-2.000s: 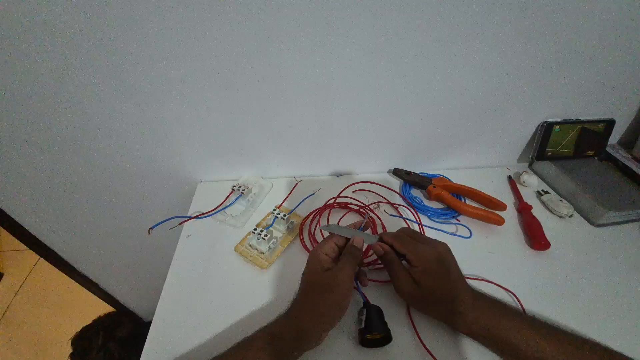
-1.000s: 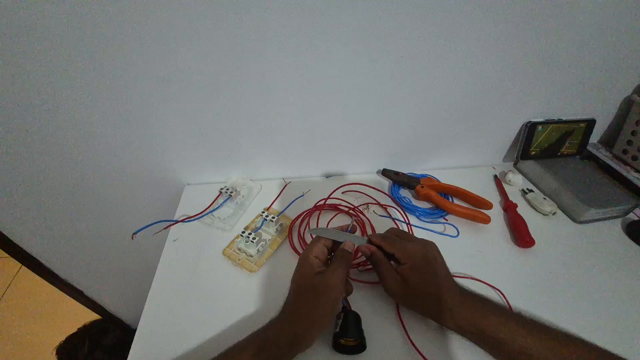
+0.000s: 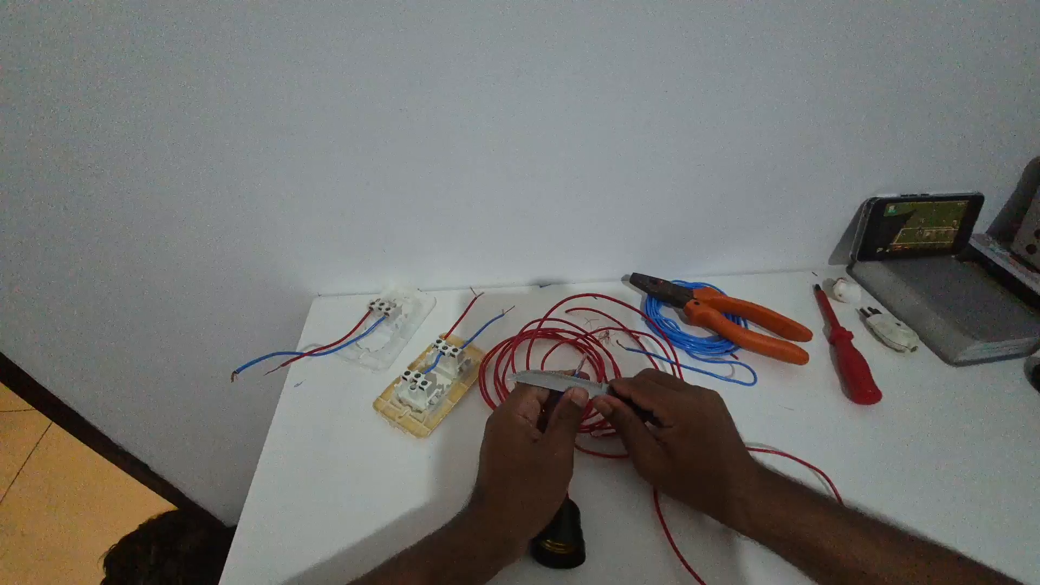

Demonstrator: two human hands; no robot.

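My right hand [image 3: 678, 435] grips the dark handle of a knife, its grey blade [image 3: 556, 380] lying across the fingertips of my left hand [image 3: 532, 455]. Between my left thumb and fingers is a thin wire, mostly hidden, its end just above the blade. Below the left hand a black lamp holder [image 3: 559, 536] hangs or rests; which one I cannot tell. Behind both hands lies a coil of red wire [image 3: 508, 357]. A cream wall plate with terminals [image 3: 426, 390] and a clear one [image 3: 386, 329], each with red and blue wires, lie to the left.
Orange-handled pliers [image 3: 723, 317] lie on a blue wire coil [image 3: 691, 337]. Further right are a red screwdriver [image 3: 849, 349], a white plug [image 3: 890, 329] and a phone [image 3: 922, 227] propped on a grey box [image 3: 946, 301]. Dark hair [image 3: 166, 552] shows beyond the table's left edge.
Both hands keep their hold on the knife and the wire. Below the left hand, the black lamp holder has changed its tilt. The rest lies as before.
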